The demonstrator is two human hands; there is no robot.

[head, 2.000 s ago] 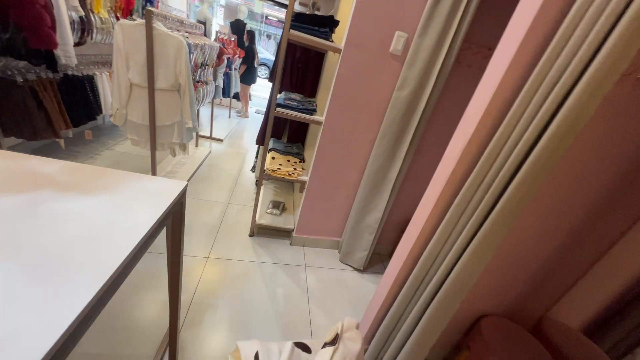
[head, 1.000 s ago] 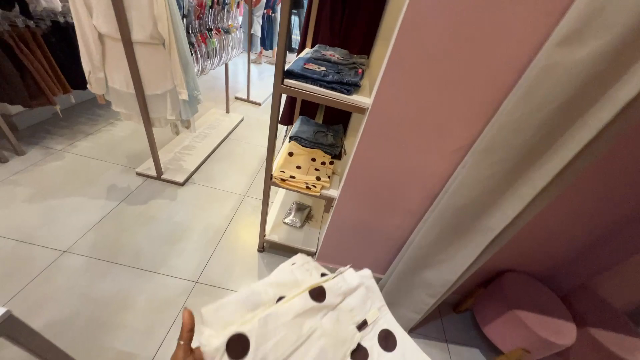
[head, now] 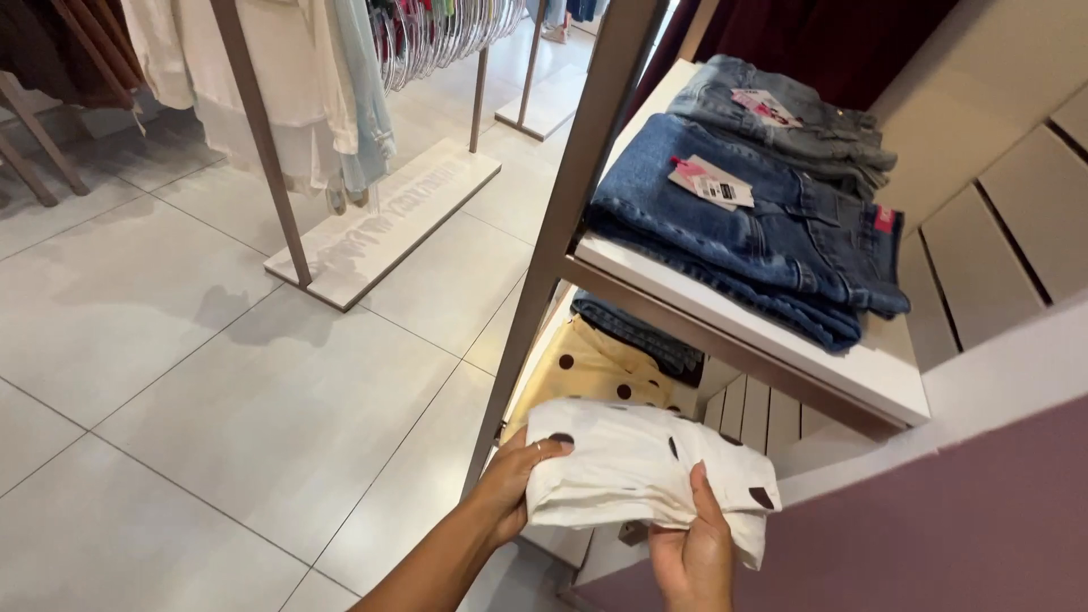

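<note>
A folded white garment with dark polka dots (head: 629, 463) is held between both hands at the lower middle of the view. My left hand (head: 517, 480) grips its left end, thumb on top, a ring on one finger. Near its right end, my right hand (head: 701, 544) holds the lower edge with the thumb on the cloth. Just behind the garment, a folded yellow garment with dark dots (head: 586, 365) lies on a lower shelf, beside folded dark jeans (head: 642, 336). Folded blue jeans (head: 748, 221) with paper tags rest on the shelf above, next to lighter grey-blue jeans (head: 782, 119).
The shelf unit's brown metal upright (head: 565, 187) and white shelf edge (head: 765, 327) stand close to the hands. A mauve wall (head: 935, 518) is at the lower right. Clothes racks, one with a white base (head: 391, 221), stand on the tiled floor (head: 238, 408).
The view has moved much closer to the shelves. The white dotted garment, low in the view a second ago, is now at the lower shelf's front, and both hands show on it.
</note>
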